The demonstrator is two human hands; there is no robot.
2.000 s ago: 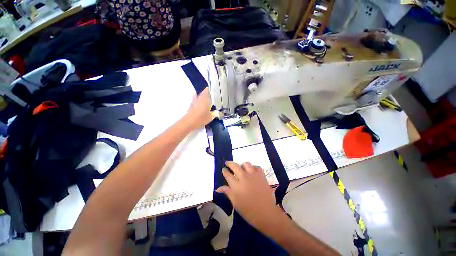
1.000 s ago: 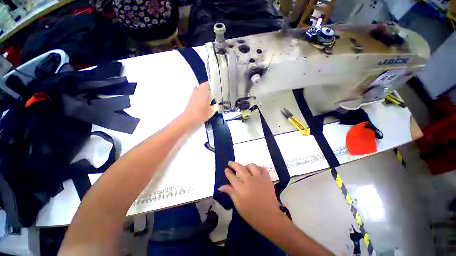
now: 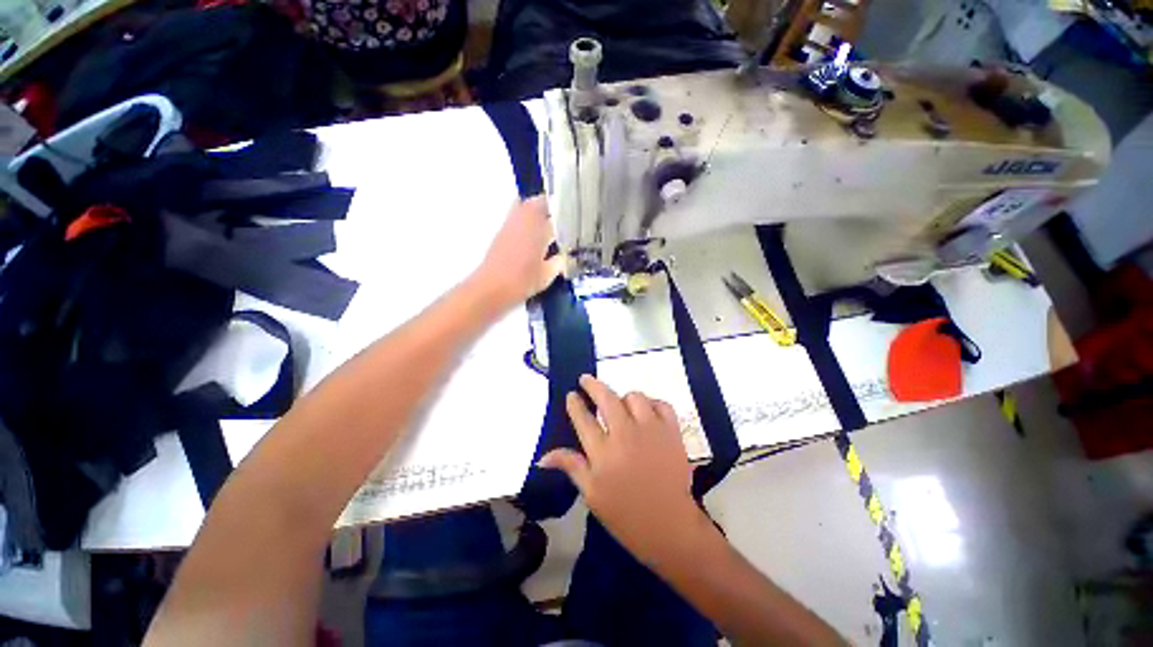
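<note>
A long dark fabric band [image 3: 569, 331] runs from behind the cream sewing machine [image 3: 809, 158], past the left side of its needle area, to the table's front edge. My left hand [image 3: 521, 257] lies on the band beside the machine head; its fingertips are partly hidden by the head. My right hand [image 3: 628, 445] rests on the band near the front edge, fingers bent and a little apart, thumb at the band's left side. The band's near end bunches at the edge below my right hand. The needle tip cannot be made out.
Yellow snips [image 3: 762, 311] lie right of the needle area. A narrow black strip [image 3: 702, 367] and another dark strip [image 3: 816, 335] cross the bed. An orange-red piece [image 3: 924, 360] lies at the right. A heap of dark strips [image 3: 114, 316] covers the table's left. Part of a person [image 3: 379, 23] shows behind.
The band's far part has shifted closer behind the machine head, and its near end has drawn up and bunched. My right hand has moved slightly up the band. The view has shifted a little.
</note>
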